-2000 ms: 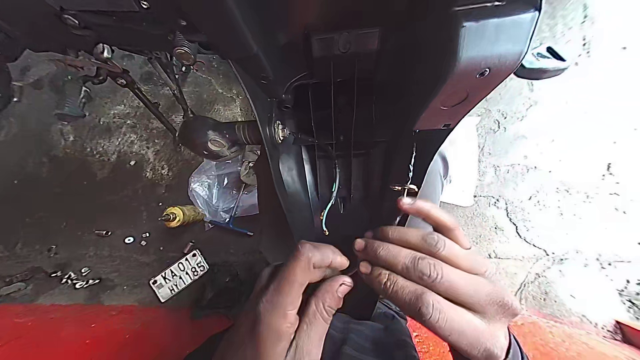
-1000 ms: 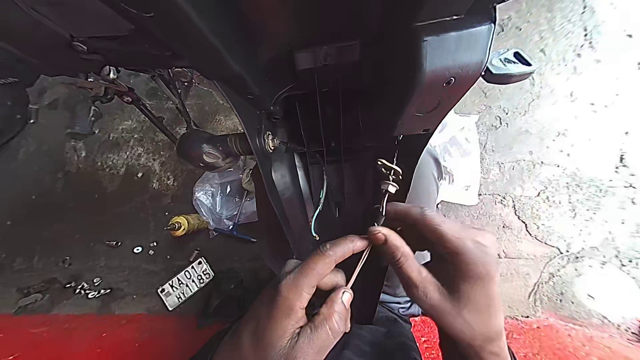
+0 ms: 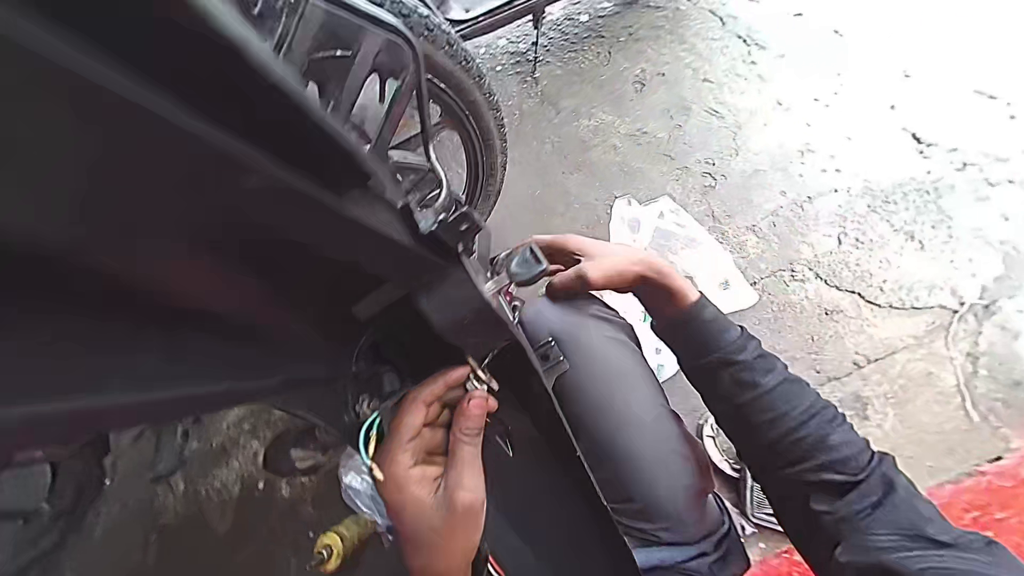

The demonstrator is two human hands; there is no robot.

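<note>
My left hand [image 3: 440, 460] pinches a small metal-and-white fitting [image 3: 480, 382] between thumb and fingertips, under the vehicle's dark plastic body panel [image 3: 200, 240]. Thin green, white and yellow wires [image 3: 370, 440] hang beside its knuckles. My right hand [image 3: 596, 268] is at the far side of the panel's edge, behind a part with a dark plastic head [image 3: 528, 266] that looks like a key. Its fingertips are partly hidden, so whether they grip anything is unclear. A small metal bracket [image 3: 550, 356] sits on the panel edge below.
A spoked or cast wheel with a black tyre [image 3: 480, 104] stands at the top. White plastic bags [image 3: 692, 256] lie on the cracked concrete floor [image 3: 840, 240]. My trousered leg [image 3: 616, 416] is beside the panel. A yellow cylindrical part [image 3: 342, 544] and a clear bag [image 3: 364, 488] lie lower left.
The view has swung strongly to the right side. My right hand has left the wires near my left hand and moved to the panel's outer edge. The left hand now holds the small fitting.
</note>
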